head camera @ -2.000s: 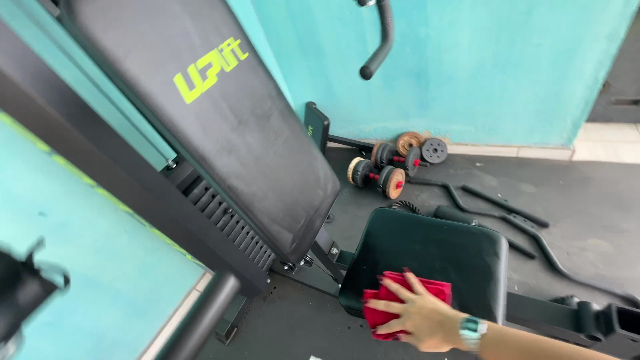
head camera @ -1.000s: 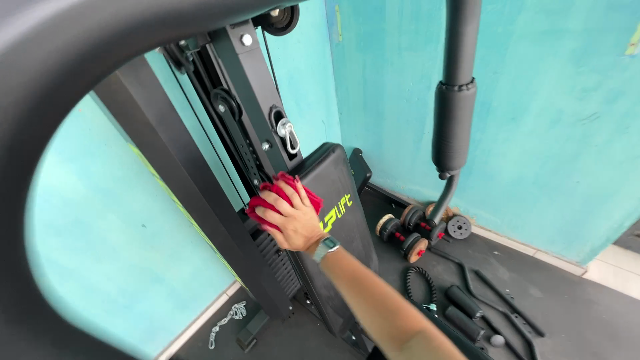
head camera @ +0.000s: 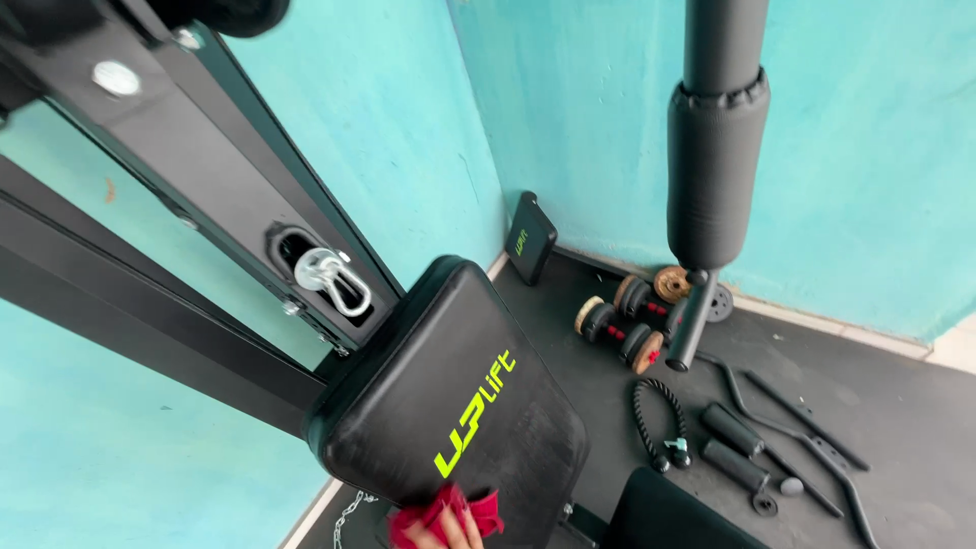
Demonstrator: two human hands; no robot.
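At the bottom edge of the head view, my right hand (head camera: 451,531) presses a crumpled red cloth (head camera: 486,509) against the lower front of a black padded backrest (head camera: 396,404), just below its green lettering. Only the fingers show; the rest of the hand is cut off. A black seat pad (head camera: 671,511) lies to the right of the cloth. My left hand is out of sight.
A steel upright (head camera: 221,183) with a metal carabiner (head camera: 343,286) rises at left. A foam-covered bar (head camera: 713,175) hangs at right. On the floor are dumbbells (head camera: 614,332), a rope handle (head camera: 640,412), foam rollers (head camera: 736,461) and bent bars (head camera: 808,442).
My right hand, with the red cloth, was on the seat pad, then beside the backrest's upper edge; now it is lower on the backrest's front. The view has shifted strongly.
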